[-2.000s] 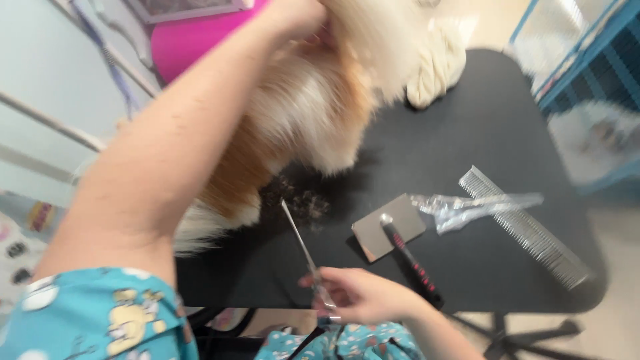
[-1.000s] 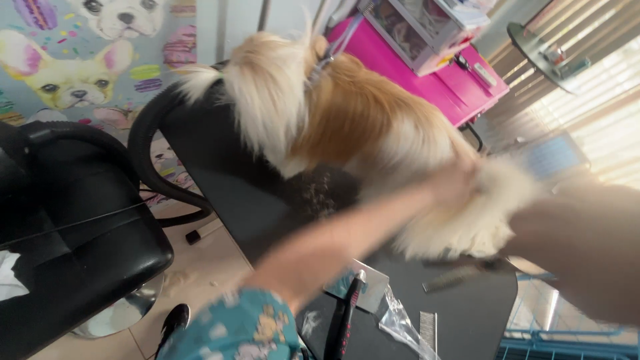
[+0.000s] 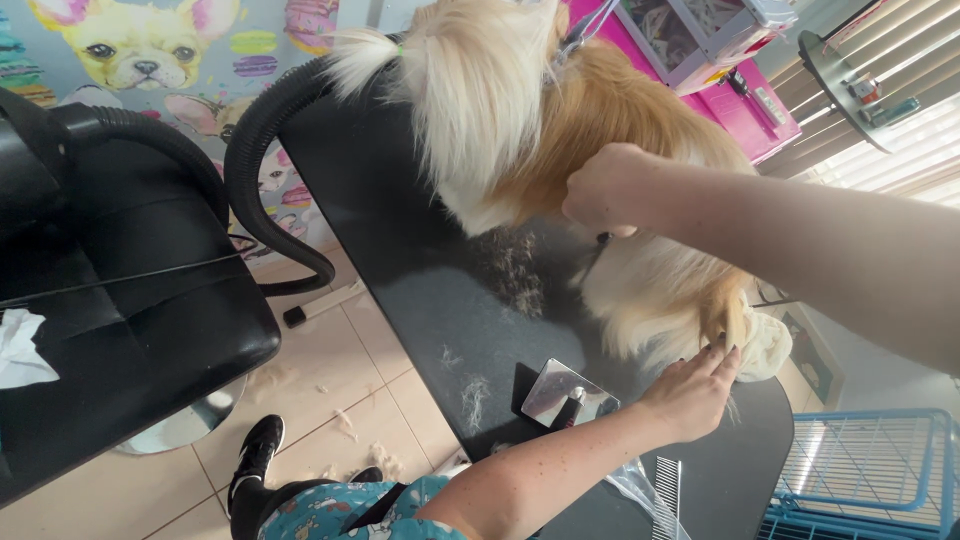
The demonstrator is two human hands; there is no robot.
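A long-haired tan and white dog (image 3: pixel 645 112) stands on the black grooming table (image 3: pixel 420 300). My right hand (image 3: pixel 607 191), its arm coming from the right edge, is closed against the dog's side. A thin dark part, apparently of the scissors (image 3: pixel 598 251), shows below it; the rest is hidden. The fingertips of my left hand (image 3: pixel 694 390) rest on the tan fur low at the rear, beside a cream cloth (image 3: pixel 765 346). A slicker brush (image 3: pixel 559 394) lies near my left forearm, with a metal comb (image 3: pixel 666 487) and clear plastic wrapping (image 3: pixel 637 480) beyond it.
Loose clipped hair (image 3: pixel 517 270) lies on the table. A black padded seat (image 3: pixel 150 300) and a ribbed black hose (image 3: pixel 247 150) are at the left. A pink surface (image 3: pixel 750 112) bears a drawer unit (image 3: pixel 690 37). A blue wire cage (image 3: pixel 862 465) stands lower right.
My right hand has moved from the table's near side to the dog's side. My left hand has come away from the dog's upper body to its rear. The view has turned strongly.
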